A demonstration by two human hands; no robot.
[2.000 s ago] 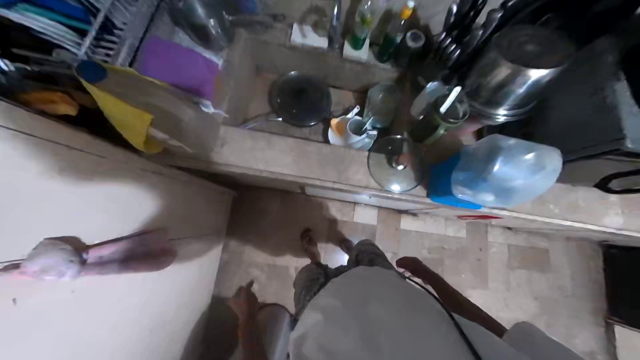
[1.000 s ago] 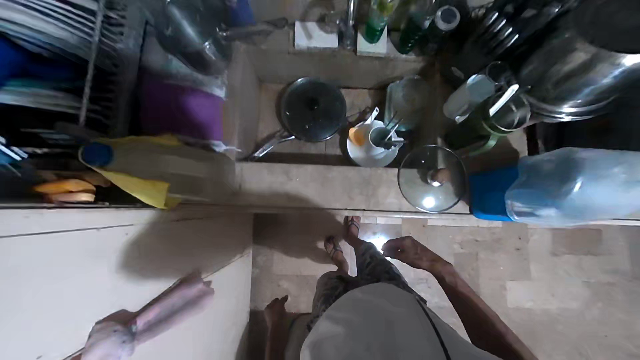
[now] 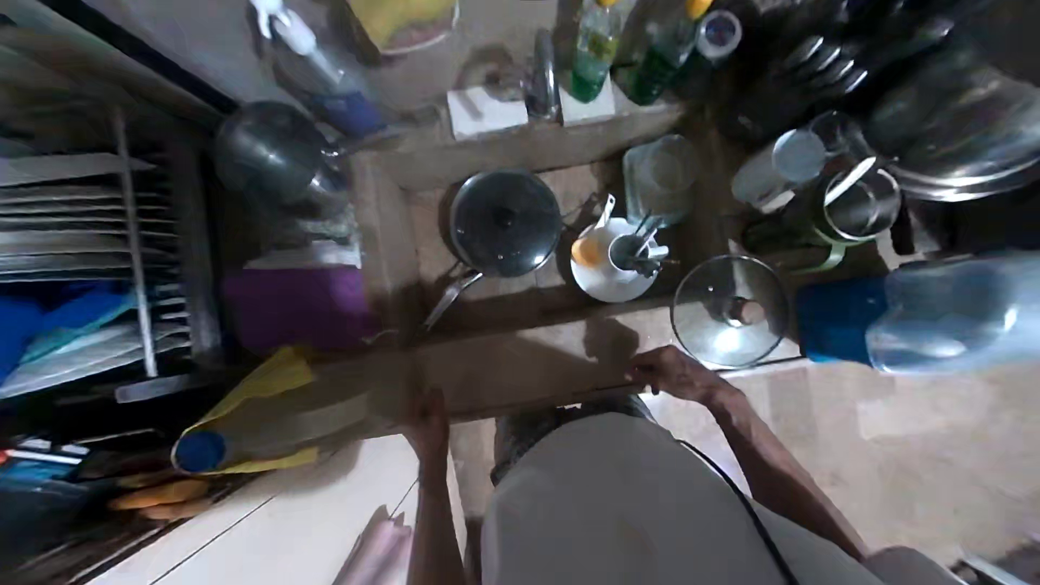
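Observation:
My left hand (image 3: 428,424) is at the front ledge of a tiled sink (image 3: 520,366), below a lidded pan (image 3: 505,223) that lies in the basin. Blur hides whether its fingers touch the ledge, and nothing shows in it. Near the same ledge, my right hand (image 3: 668,372) is beside a glass lid (image 3: 730,311), with its fingers loosely bent and no object visible in them. Right of the pan, a white bowl (image 3: 611,280) holds a cup with utensils and something orange. Behind the bowl sits a clear container (image 3: 658,179).
Dish racks with plates (image 3: 73,219) stand left, near a purple cloth (image 3: 296,307) and a blue-capped bottle (image 3: 199,452) on yellow material. On the right are a glass mug (image 3: 863,203), a large clear plastic bottle (image 3: 951,313) and a metal pot (image 3: 959,122). Green bottles (image 3: 593,53) line the back.
Both hands have come up to the sink's front ledge; before, they hung lower, beside the body. The view has shifted closer over the sink.

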